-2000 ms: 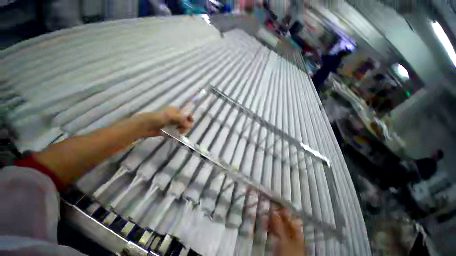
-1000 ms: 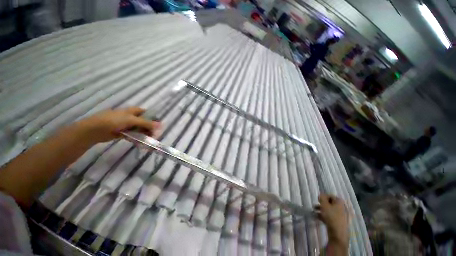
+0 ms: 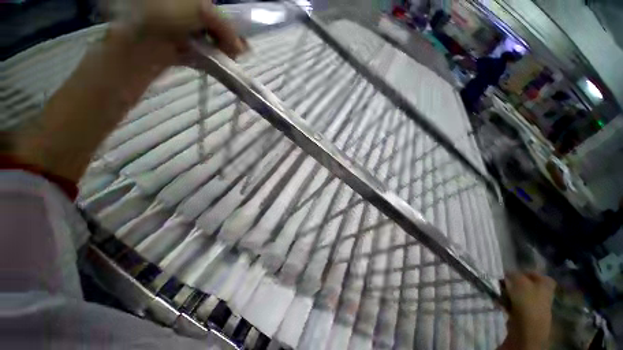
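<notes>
A rectangular metal frame (image 3: pixel 355 179) with thin crossbars is raised above the white-covered tubes (image 3: pixel 225 205) and looks large and close. My left hand (image 3: pixel 174 31), blurred, grips its near left corner at the upper left. My right hand (image 3: pixel 529 295) grips its near right corner at the lower right. The far bar of the frame runs from the top centre to the right. The frame's left end is partly hidden by my left hand and cut by the top edge.
A metal edge strip with dark and light blocks (image 3: pixel 198 301) runs along the near side of the tubes. A person in dark clothes (image 3: pixel 486 76) stands at the far right. Cluttered work tables (image 3: pixel 522 130) stand beyond the aisle.
The frame has risen off the tubes towards me and looks larger. My left hand has moved up; my right hand has moved right and slightly down. Both still hold the frame.
</notes>
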